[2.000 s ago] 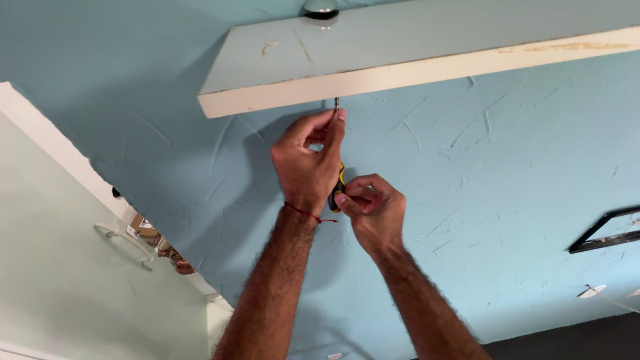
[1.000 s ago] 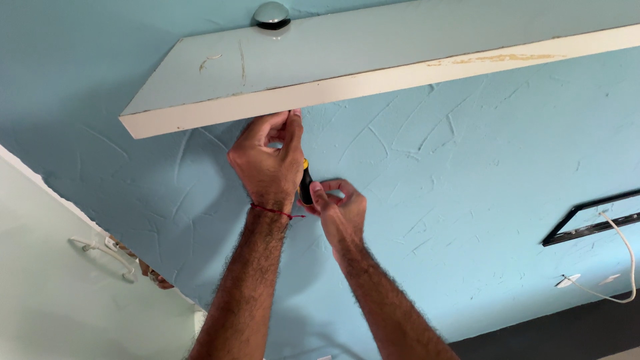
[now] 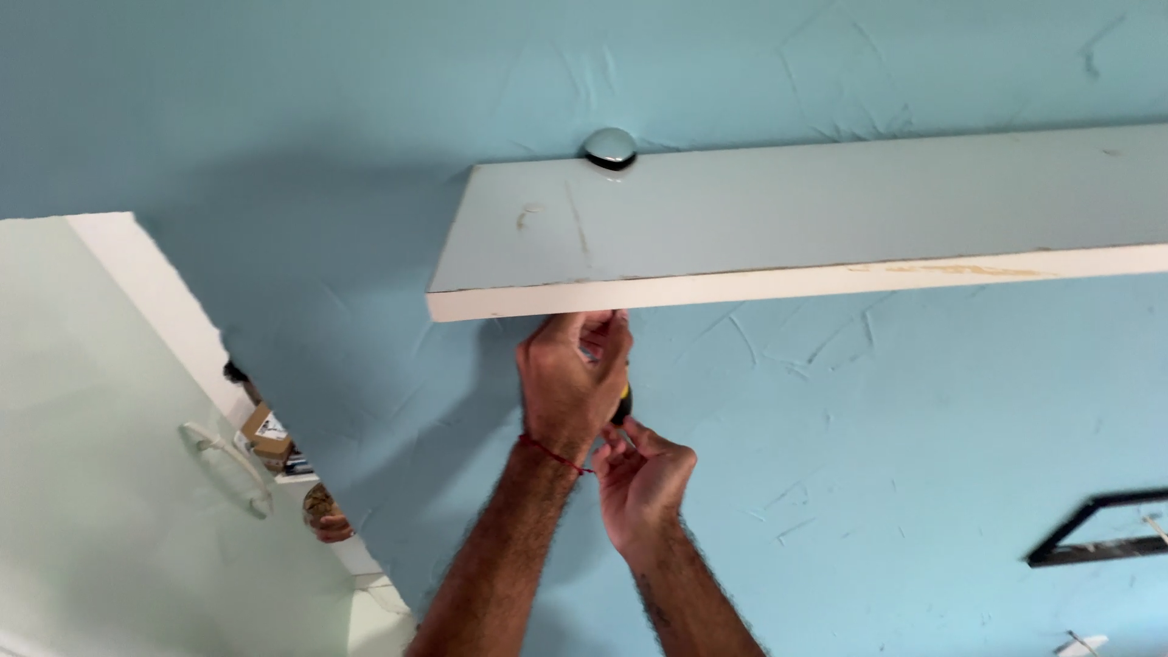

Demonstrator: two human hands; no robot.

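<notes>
A long white shelf board [image 3: 785, 214] with a worn front edge stands out from a blue textured wall [image 3: 867, 411]. My left hand [image 3: 575, 383], a red string around its wrist, is raised just under the shelf's left part, its fingertips pinched near the underside; what they grip is hidden. Just below and to the right, my right hand [image 3: 643, 474] has its fingertips at the lower end of a black and yellow screwdriver handle [image 3: 624, 403]. The screwdriver's shaft and tip are hidden behind my left hand. A rounded shiny bracket [image 3: 610, 148] sits where shelf meets wall.
A pale door or panel with a curved handle [image 3: 228, 470] fills the lower left. Past its edge, a cardboard box [image 3: 267, 436] and other items show in a narrow gap. At the right, a black frame [image 3: 1095, 529] is on the wall, with a small white fitting [image 3: 1082, 646] below it.
Two seconds ago a small metal piece showed above my left fingertips, below the shelf; my left hand has since risen against the underside. The view has shifted.
</notes>
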